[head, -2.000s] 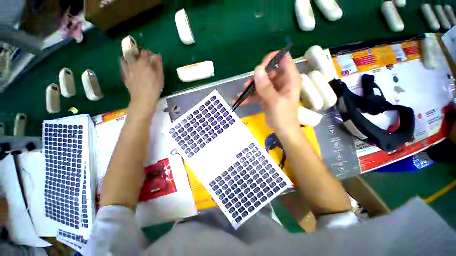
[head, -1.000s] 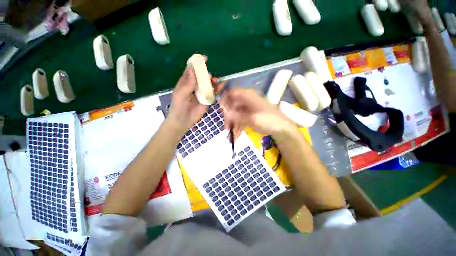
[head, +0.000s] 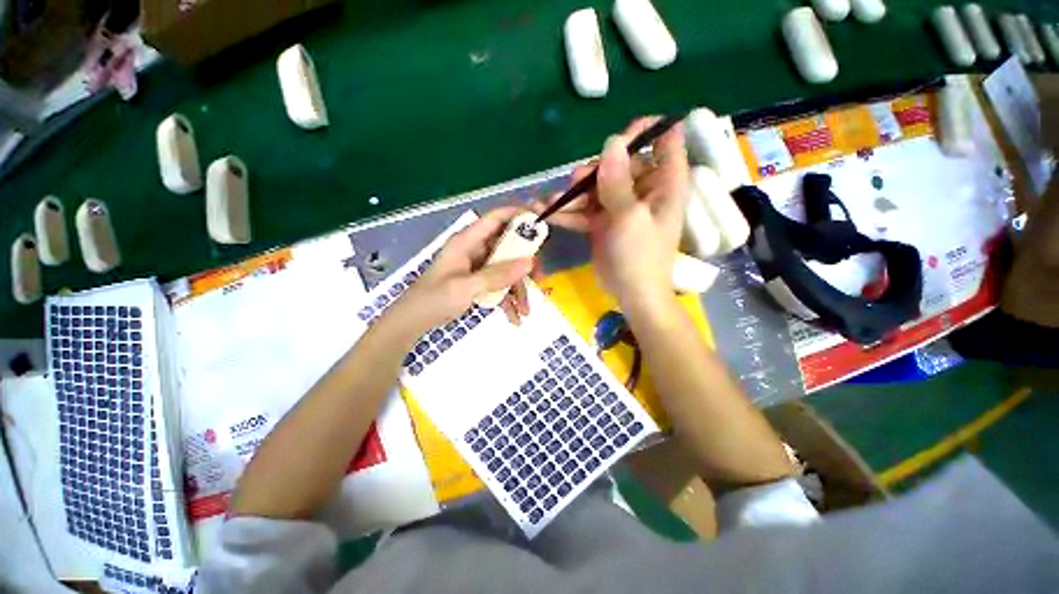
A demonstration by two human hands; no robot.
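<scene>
My left hand (head: pixel 459 279) holds a white plastic housing (head: pixel 506 260) above the label sheet, its end facing up with a dark label (head: pixel 527 230) on it. My right hand (head: pixel 631 203) holds thin black tweezers (head: pixel 592 176) like a pen, their tip at the housing's labelled end. The label sheet (head: pixel 465 369) lies tilted under my hands, with a bare white band between two grids of dark labels. Its upper part is partly hidden by my left hand. Waiting housings (head: pixel 718 209) lie just right of my right hand, partly covered by it.
Several housings (head: pixel 228 200) stand or lie on the green conveyor belt (head: pixel 441 110). Spare label sheets (head: pixel 110 424) are stacked at left. A black strap (head: pixel 854 284) lies on printed sheets at right. A brown box (head: pixel 830 447) is below the ledge. Another person's arm (head: pixel 1034 261) is at the right edge.
My left hand has tilted and lowered the housing. My right hand has moved up and right, with the tweezers now at the housing's end. Belt housings have shifted left in view.
</scene>
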